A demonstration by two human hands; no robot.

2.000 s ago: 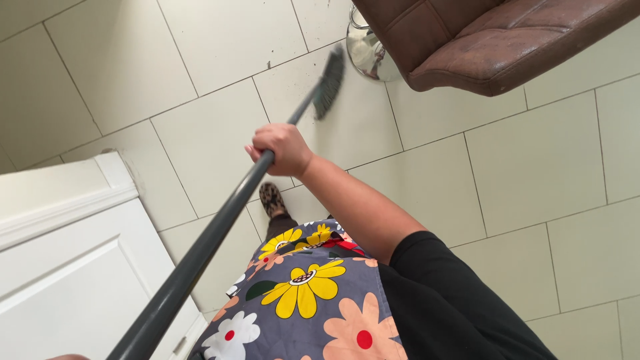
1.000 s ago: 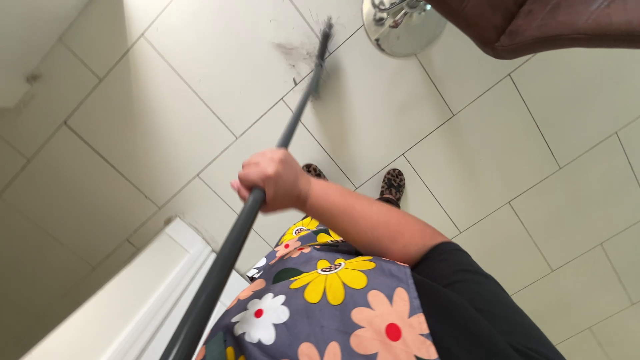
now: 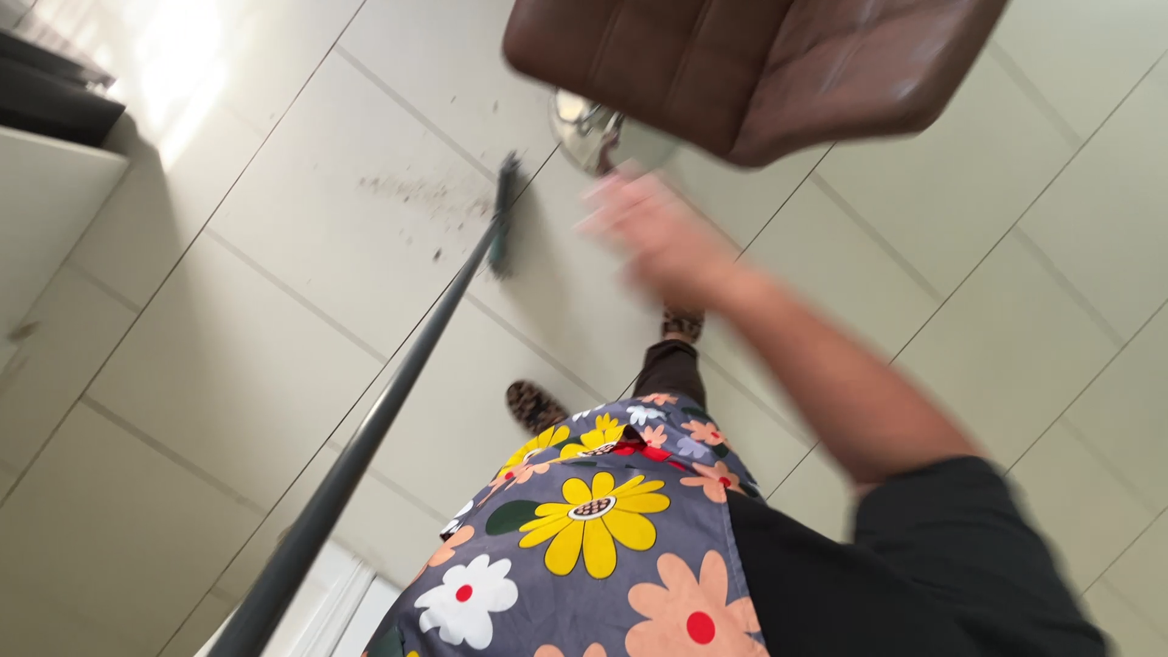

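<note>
A broom's dark grey handle runs from the bottom left up to its bristled head, which stands on the tiled floor. Scattered crumbs and dirt lie just left of the bristles. My right hand, blurred by motion, is off the handle, to the right of the broom head and below the chair's base; its fingers look apart and I see nothing in them. My left hand is out of view, and the lower end of the handle leaves the frame at the bottom.
A brown padded chair with a shiny round metal base stands at the top. My feet in leopard-print shoes are on the floor tiles. A white panelled unit is at the bottom left; a pale cabinet with a dark object is at the left.
My right hand has let go of the broom handle and moved right, towards the chair. Debris lies beside the broom head, as it did a second ago. The view has shifted.
</note>
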